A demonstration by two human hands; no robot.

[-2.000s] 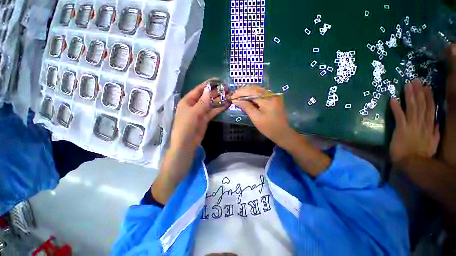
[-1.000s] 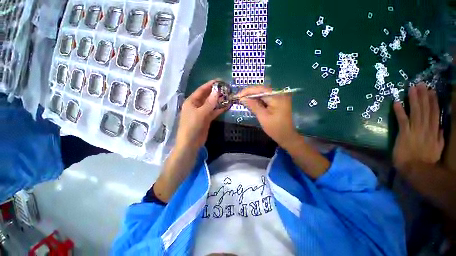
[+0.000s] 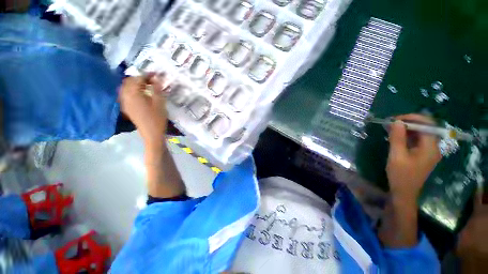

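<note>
The white blister tray (image 3: pixel 231 151) lies tilted at upper left, with silvery rounded-square watch cases (image 3: pixel 286 36) in its pockets. My left hand (image 3: pixel 143 104) is at the tray's lower left corner, fingers bent over a pocket. It is blurred, and I cannot tell whether it holds a case. My right hand (image 3: pixel 411 155) grips the slim tweezers (image 3: pixel 422 127) like a pen, over the green surface. Their tip points left, close to the lower end of the blue-and-white gasket sheet (image 3: pixel 366 69). I cannot see whether the tip holds a piece.
Loose die-cut pieces (image 3: pixel 437 92) are scattered right of the sheet. The bench's shiny front edge (image 3: pixel 326 152) runs below it. A person's blue sleeve (image 3: pixel 53 80) is at left. Red stools (image 3: pixel 83 254) stand at lower left. Part of another person's arm (image 3: pixel 475 235) shows at lower right.
The view has turned, so the tray and sheet look tilted. My left hand has left the tweezers and moved to the tray's lower left. My right hand, still with the tweezers, is now apart from it.
</note>
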